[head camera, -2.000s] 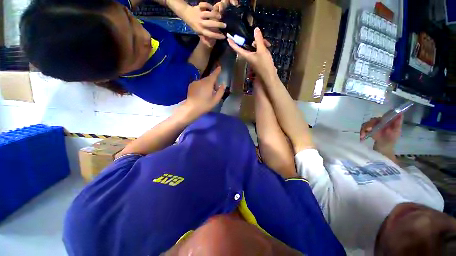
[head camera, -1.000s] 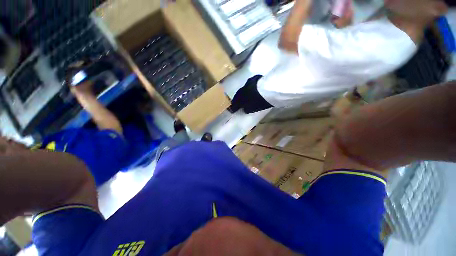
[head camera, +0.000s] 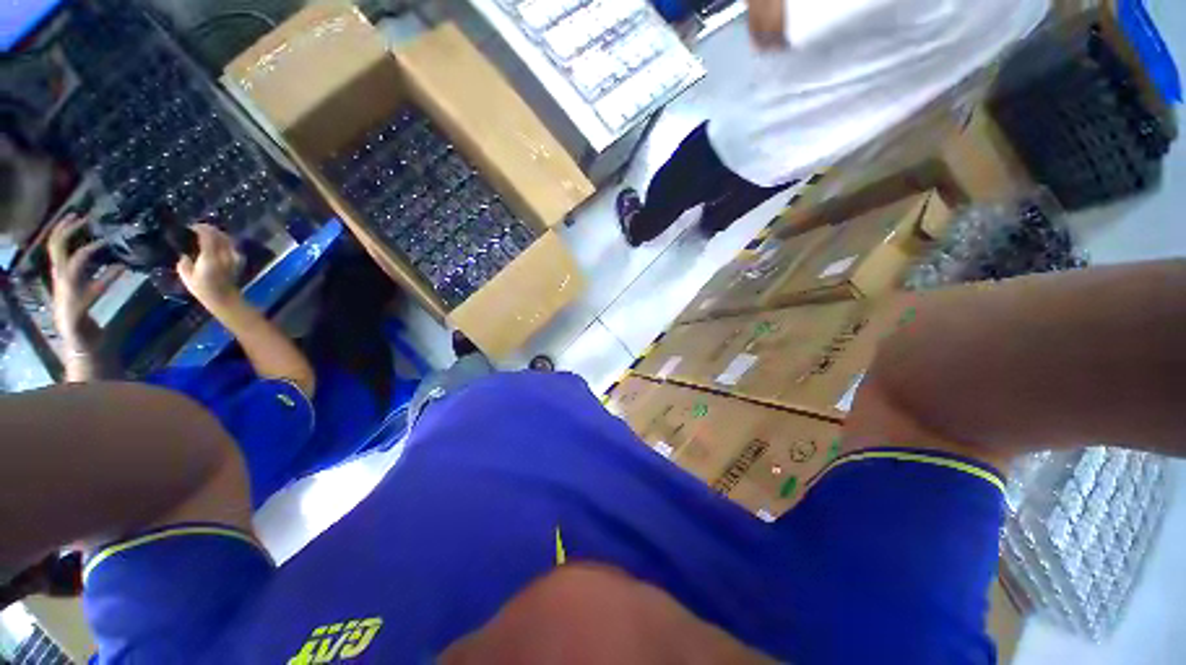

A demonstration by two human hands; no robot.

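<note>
Neither of my hands is in view. My bare forearms stretch out to the left and right and are cut off by the picture's edges. Nearest in front stands an open brown carton (head camera: 501,111) with its flaps out, holding rows of black parts (head camera: 436,214). At the left, another person's hands hold a dark item (head camera: 154,240) over rows of black pieces (head camera: 163,124); what it is cannot be told.
A tray stack with clear pockets (head camera: 605,59) stands behind the carton. A person in a white shirt (head camera: 865,98) is at the upper right. Closed cartons (head camera: 748,357) stand by yellow-black floor tape. More gridded trays (head camera: 1099,520) are at the lower right. A blue-sleeved person (head camera: 280,416) is at the left.
The view has swung and the open carton now shows whole, left of centre. My hands, earlier near the dark item, have left the picture. My arms are now spread out to both sides.
</note>
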